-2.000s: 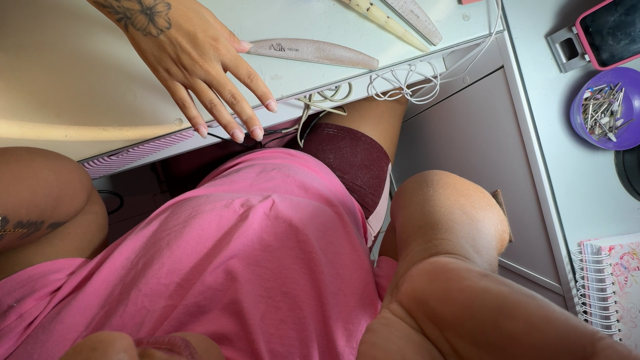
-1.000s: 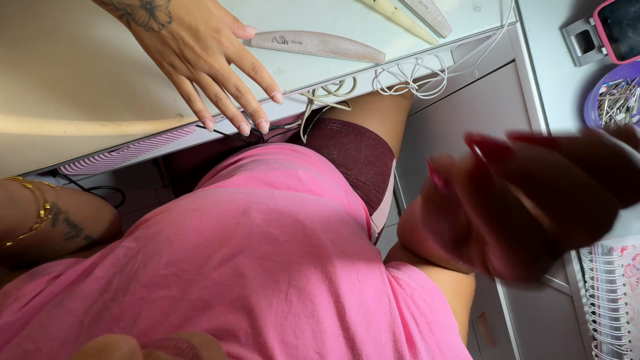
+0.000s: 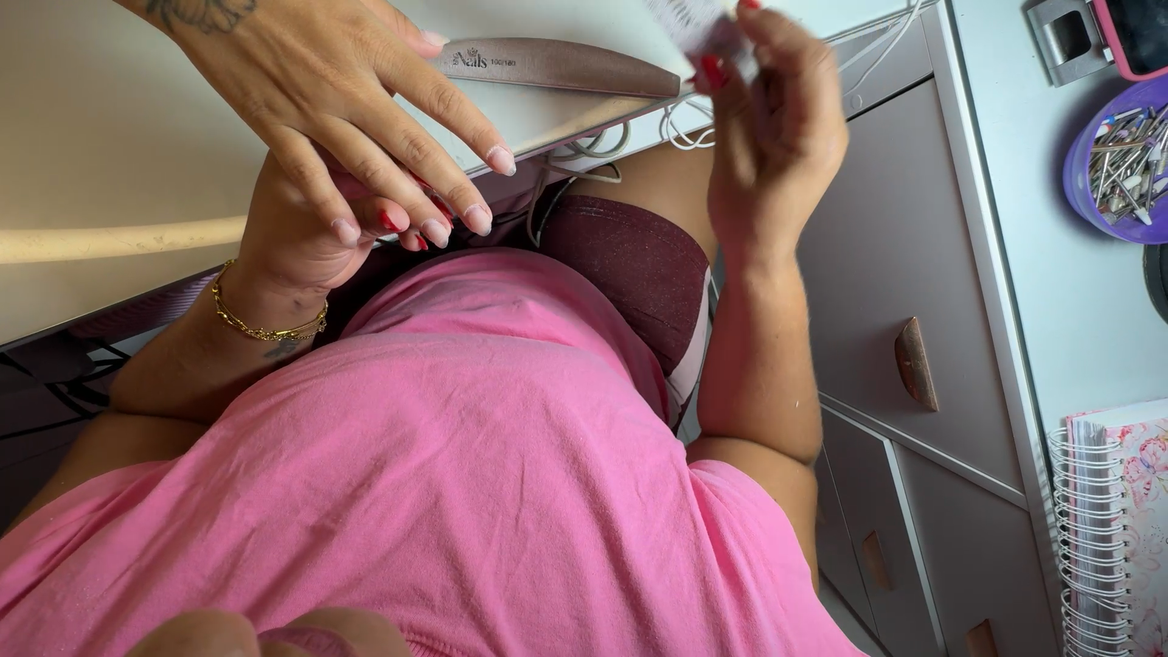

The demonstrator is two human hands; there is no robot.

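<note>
My left hand (image 3: 315, 224), with red nails and a gold bracelet at the wrist, is under another person's hand (image 3: 365, 119) and supports its fingers from below. That hand has a flower tattoo and whitish, dusty-looking nails. My right hand (image 3: 776, 119) is raised at the table's edge, its fingers closed on a small, blurred object (image 3: 698, 27) with a pale part that bears writing; its kind is unclear. Between the two hands, a grey-brown curved nail file (image 3: 566, 66) lies on the white table (image 3: 109, 119).
White cables (image 3: 598, 146) hang at the table's edge. To the right stand a cabinet with drawers (image 3: 885, 228), a purple bowl of metal bits (image 3: 1081, 182), a pink-edged device (image 3: 1131, 41) and a spiral notebook (image 3: 1090, 529).
My left hand has come up under the other person's fingers. My right hand, blurred over the cabinet a second ago, has moved to the table's edge and now holds the small object.
</note>
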